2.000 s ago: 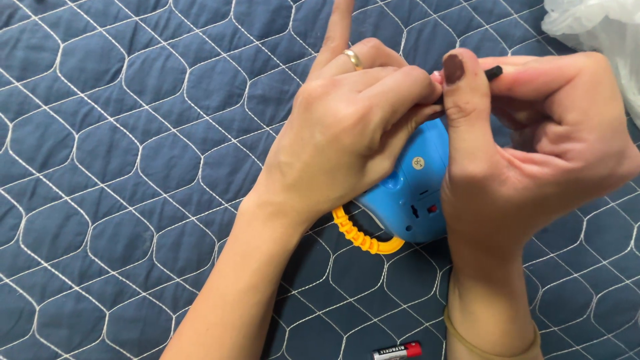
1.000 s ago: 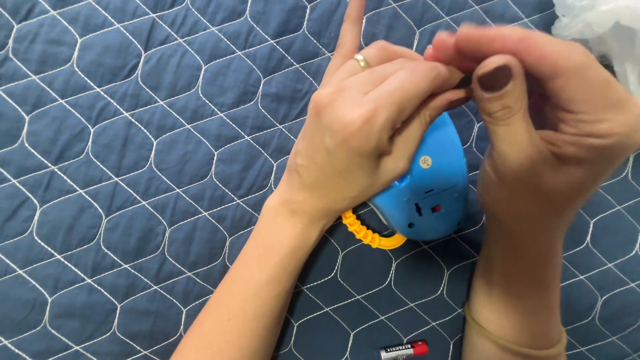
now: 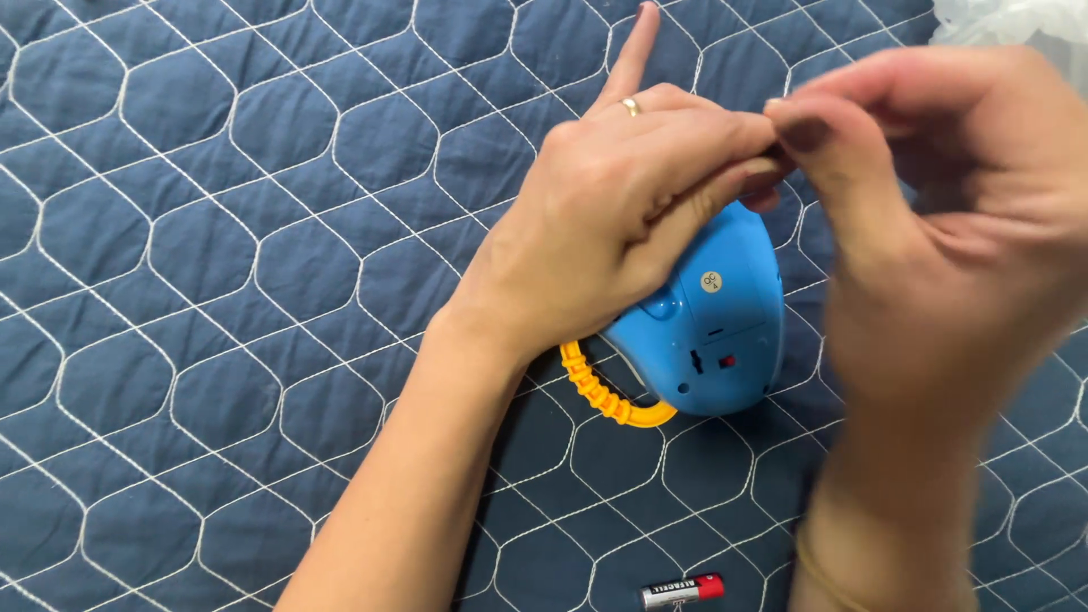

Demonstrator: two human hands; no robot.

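Observation:
Both hands meet above a blue plastic toy (image 3: 731,306) with a ribbed yellow handle (image 3: 608,395). My left hand (image 3: 612,204), with a ring on one finger, has its thumb and fingertips pinched together and one finger stretched out. My right hand (image 3: 943,195) is blurred; its thumb and forefinger press at the left fingertips. Something dark and thin seems to lie between the fingertips, mostly hidden. The toy shows a small red switch (image 3: 728,362), a slot and a round sticker. A red, black and silver battery (image 3: 682,590) lies below the toy.
A dark blue quilted cover (image 3: 204,280) with white stitching lies under everything. A crumpled translucent plastic bag (image 3: 1011,21) sits at the top right corner. A thin band (image 3: 824,578) circles the right wrist.
The black rod end that stuck out beyond my right thumb two seconds ago is no longer visible. My right hand has shifted and turned at the left fingertips. The toy and the battery look unmoved.

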